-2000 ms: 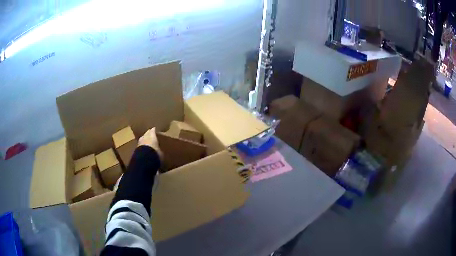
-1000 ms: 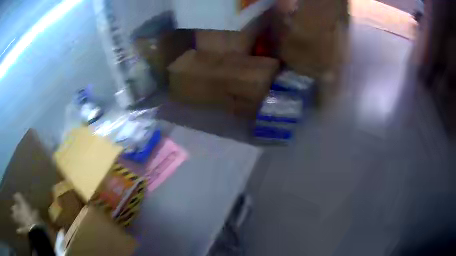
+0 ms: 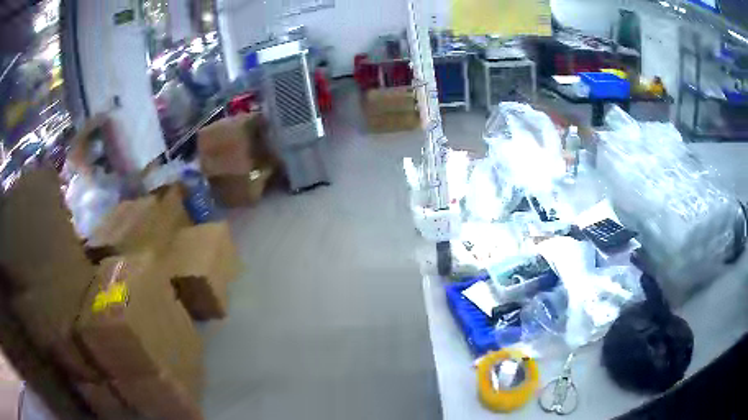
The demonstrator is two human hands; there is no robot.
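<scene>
Neither of my hands is in view. Nearest in front of me is a pale table (image 3: 459, 394) on the right. On its near part are a yellow-orange tape roll (image 3: 507, 381), metal scissors (image 3: 559, 395) and a tied black plastic bag (image 3: 648, 344). Behind them lie a blue plastic bin (image 3: 472, 318), a clear tray with dark contents (image 3: 522, 277), crumpled clear bags (image 3: 574, 308) and a calculator (image 3: 605, 233). A large clear-wrapped bundle (image 3: 672, 197) stands at the right.
Brown cartons (image 3: 139, 320) are stacked on the floor at the left. A tall grey-white machine with a louvred front (image 3: 294, 102) stands farther back. A white post (image 3: 428, 107) rises at the table's left edge. A bottle (image 3: 572, 152) stands among the bags.
The view has swung from the open carton and grey bench to another table and an aisle. The hand seen in the carton is now out of view.
</scene>
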